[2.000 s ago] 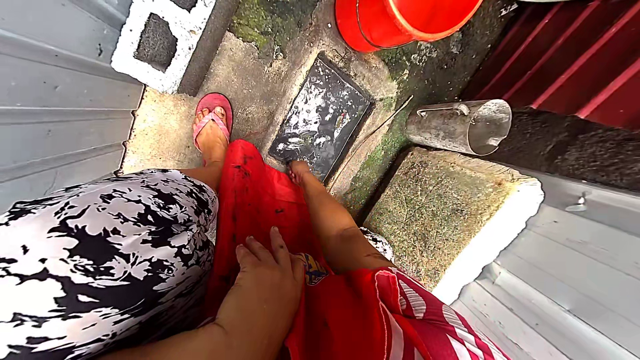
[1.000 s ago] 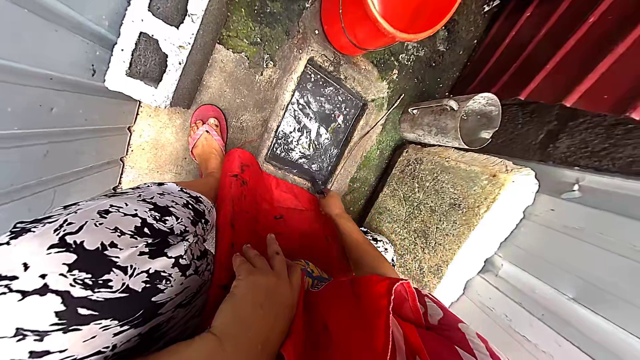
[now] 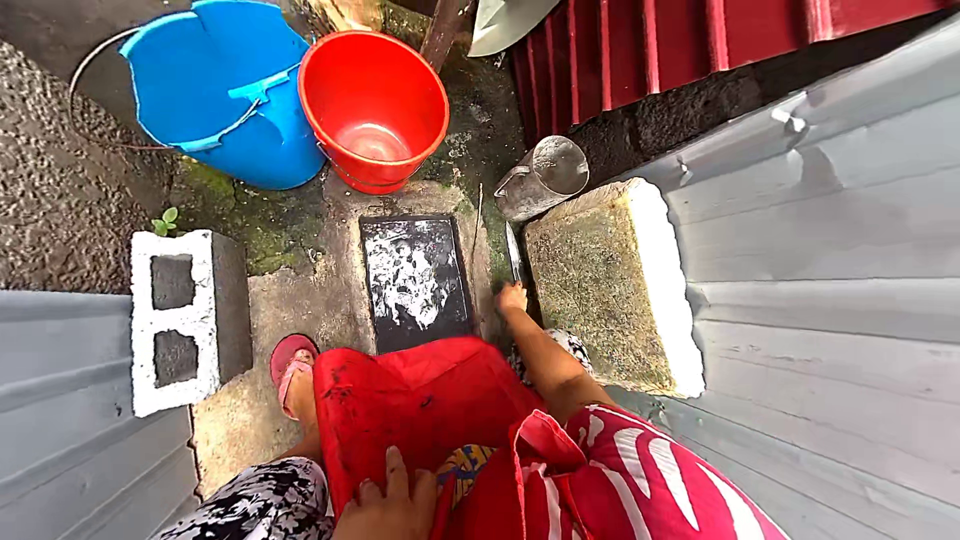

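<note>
My right hand [image 3: 513, 298] is closed around the handle of a knife [image 3: 514, 251], whose narrow bright blade points away from me beside the concrete block. My left hand [image 3: 394, 499] rests with its fingers apart on the red apron [image 3: 427, 405] over my lap. Between my feet and the buckets lies a rectangular basin [image 3: 416, 281] set in concrete, with dark, shiny contents that look like water reflecting light. The apron's edge covers its near end. A metal pitcher [image 3: 544, 178] leans on its side past the knife tip.
A red bucket [image 3: 373, 112] and a broken blue bucket [image 3: 225, 90] stand beyond the basin. A hollow concrete block [image 3: 191, 319] is at the left, a solid rough block [image 3: 607, 292] at the right. Grey corrugated sheets [image 3: 825, 315] flank both sides; red corrugated metal [image 3: 637, 52] is at the top.
My right hand has moved from the basin's near edge to the gap beside the solid block, where a knife now shows in it. The view has shifted, bringing in the blue bucket.
</note>
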